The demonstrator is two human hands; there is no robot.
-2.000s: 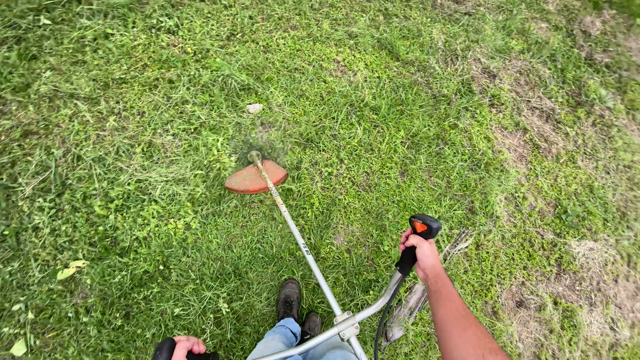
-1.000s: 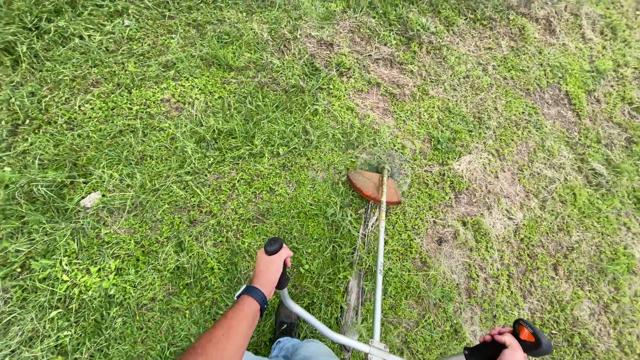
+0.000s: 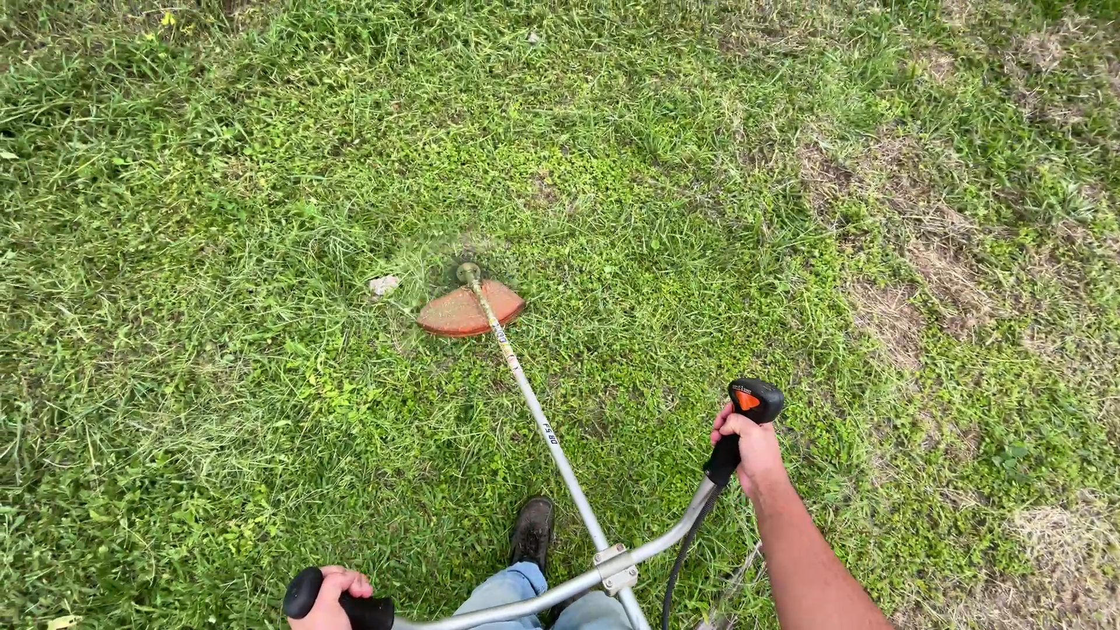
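Observation:
Both my hands are on the handlebar of a string trimmer. At the lower left my left hand (image 3: 328, 598) is closed around the black left grip (image 3: 367, 611). My right hand (image 3: 751, 446) holds the black control handle (image 3: 724, 457), which has an orange part near its top. The metal shaft (image 3: 560, 459) slants up and left from the handlebar clamp (image 3: 616, 569) to the orange guard (image 3: 472, 309). Just past the guard, the trimmer head (image 3: 468, 272) has a blurred ring around it, low over the grass. A black cable runs down from the right handle.
A small pale stone or scrap (image 3: 383, 285) lies left of the trimmer head. Dry, brownish patches (image 3: 888, 324) mark the grass on the right. A weathered piece of wood (image 3: 739, 582) is partly visible below my right forearm. My dark shoe (image 3: 532, 532) is by the shaft.
One second ago the trimmer head was right of the pale scrap, by the wood; it has swung left, close to the scrap. Both hands have kept their grips. The view has shifted.

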